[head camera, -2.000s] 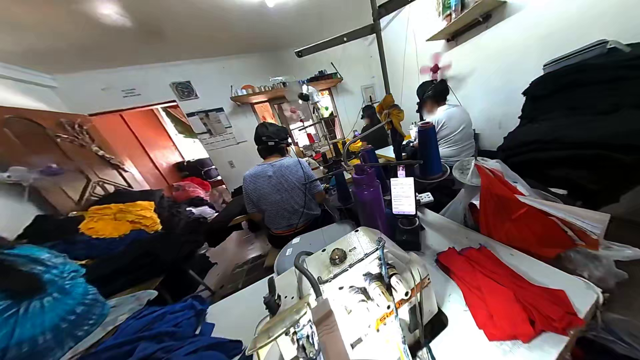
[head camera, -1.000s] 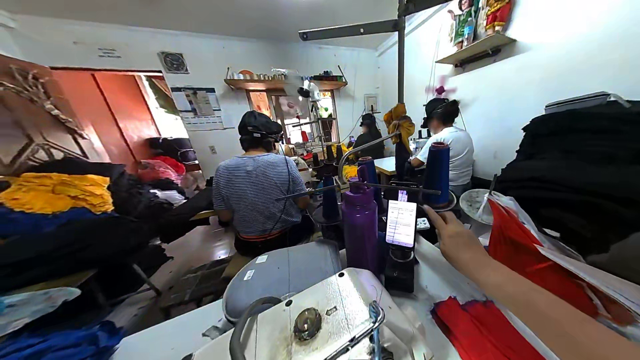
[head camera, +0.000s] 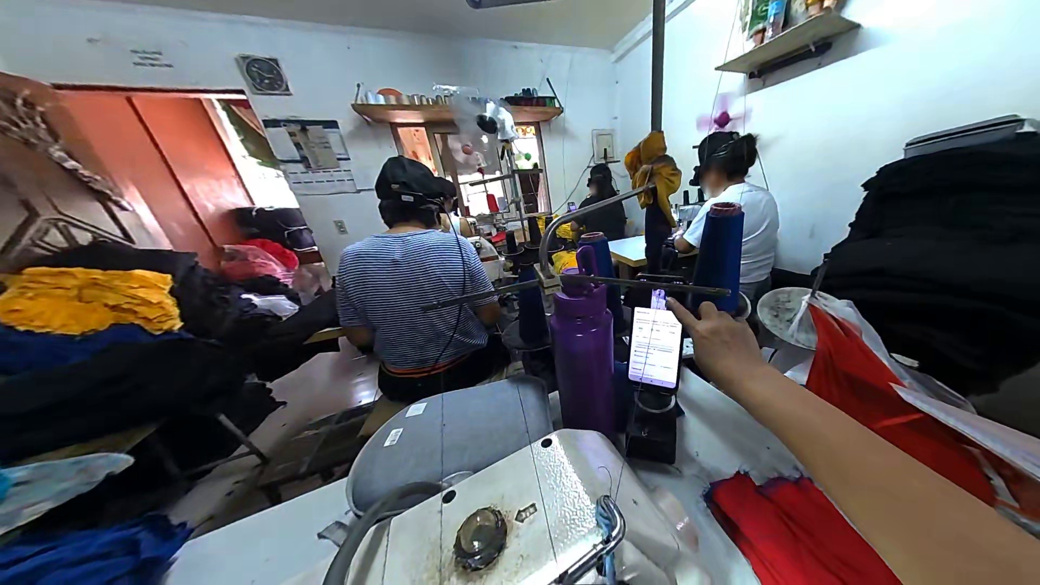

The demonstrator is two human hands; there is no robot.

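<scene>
My right hand [head camera: 723, 341] reaches in from the right, its index finger extended to the upper right edge of a lit smartphone [head camera: 655, 348]; whether the fingertip touches it I cannot tell. Nothing is held in that hand. The phone stands upright on a black stand [head camera: 652, 431] and its screen bears writing. Left of it is a purple bottle [head camera: 582, 357], and behind stands a cone of dark blue thread [head camera: 720, 248]. A white sewing machine [head camera: 520, 512] fills the lower middle. Red fabric [head camera: 792, 528] lies on the white table below my forearm. My left hand is out of view.
A person in a striped shirt [head camera: 413, 296] sits ahead; a person in a white shirt [head camera: 749, 231] sits farther right. A grey rounded cover [head camera: 455, 431] lies behind the machine. Black fabric [head camera: 951, 252] is piled at right, yellow fabric [head camera: 89, 299] at left. A metal thread-stand arm crosses above the bottle.
My right hand, not visible two seconds ago, came in from the right by one second ago. Its index finger is now extended at the phone's upper edge. The view has shifted and levelled.
</scene>
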